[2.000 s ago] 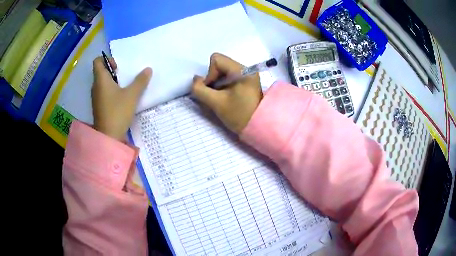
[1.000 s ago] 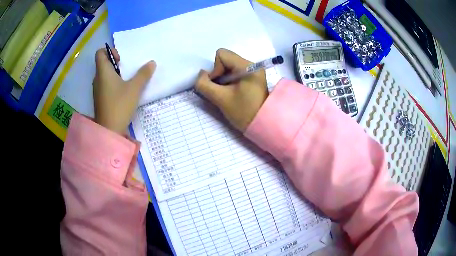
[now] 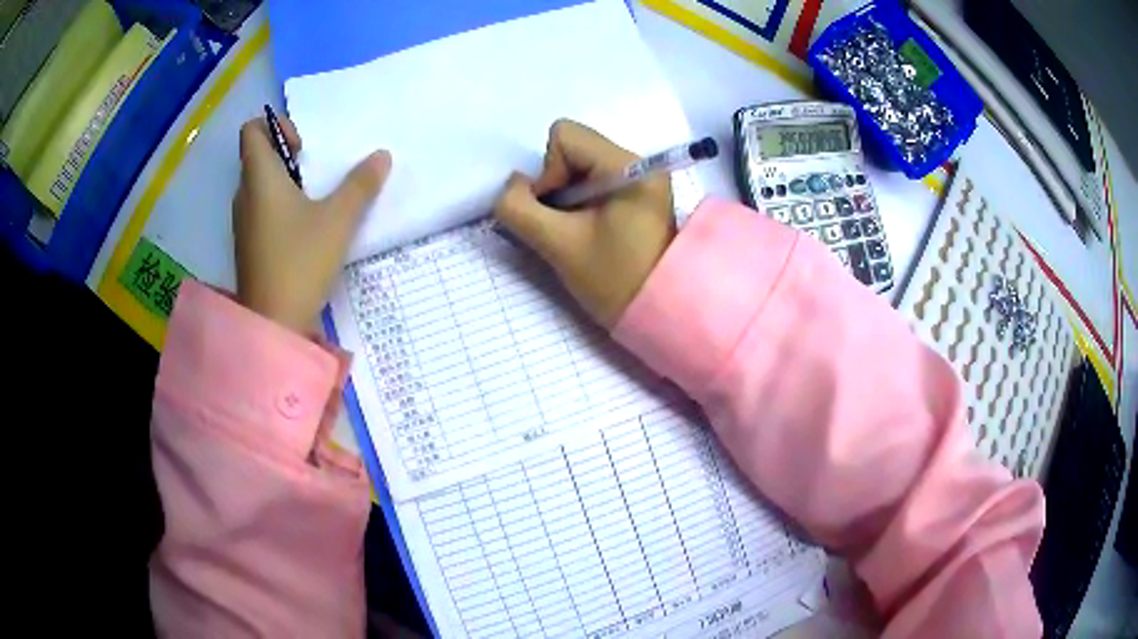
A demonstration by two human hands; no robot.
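Note:
My right hand holds a clear-barrelled gel pen with a dark cap end. Its fingers rest at the top of the printed record form, and the pen's tip is hidden. My left hand lies on the left edge of the turned-up blank sheets, thumb on the paper. A dark slim stick, perhaps a second pen, is held between its thumb and fingers. The papers lie on a blue folder.
A calculator lies right of the pages. Beyond it are a blue parts bin with silver parts and a pale locating board with a small pile of parts. Yellow booklets stand at the far left.
The papers and calculator have shifted slightly right in the picture since the first frame. My right hand and pen have moved slightly right along the top of the form. My left hand keeps its hold.

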